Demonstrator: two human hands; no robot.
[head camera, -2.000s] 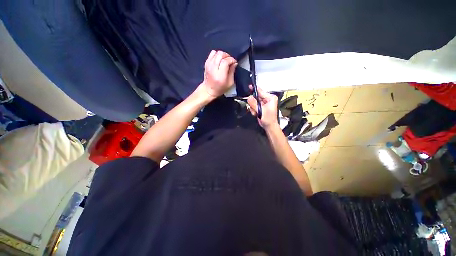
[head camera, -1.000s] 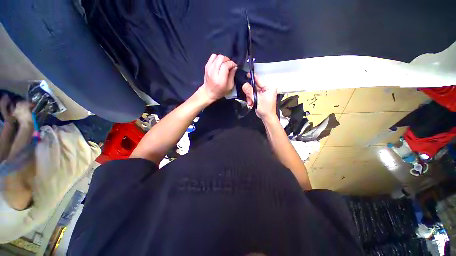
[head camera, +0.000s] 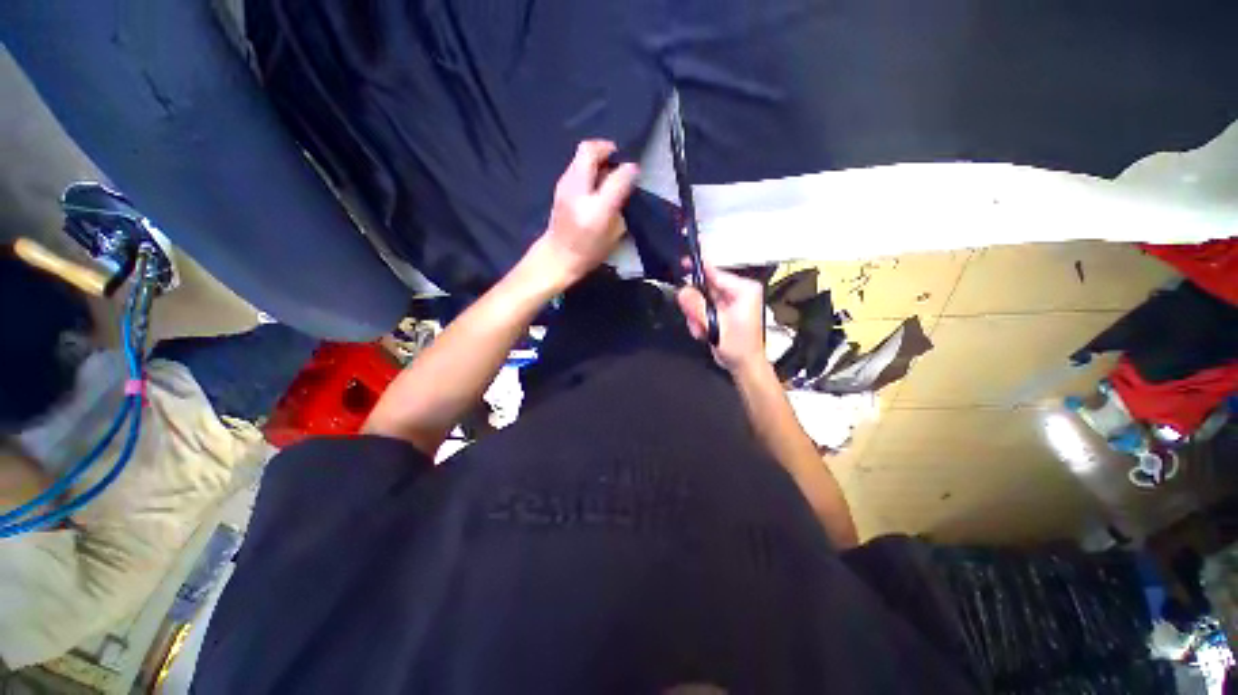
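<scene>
Dark navy fabric (head camera: 869, 82) lies over the white-covered table (head camera: 923, 211) at the top of the view, wrinkled on the left and smooth on the right. My left hand (head camera: 589, 211) grips the fabric's near edge, lifting it beside a pale triangular gap. My right hand (head camera: 733, 316) holds the long black shears (head camera: 687, 204) by the handles. Their blades point away from me and lie along the lifted fabric, just right of my left hand. Whether the blades are fully closed is hard to tell.
A steam iron (head camera: 111, 231) with blue hoses stands at the left, near another person's head and light clothing. A padded blue-grey board (head camera: 204, 149) is left of the fabric. A red plastic container (head camera: 333, 391), fabric scraps (head camera: 828, 346) and red cloth (head camera: 1154, 387) are lower down.
The shears' handles have moved slightly toward me and the blades now lie at a pale gap in the fabric. The iron and blue hoses have come into view; the person at left has moved.
</scene>
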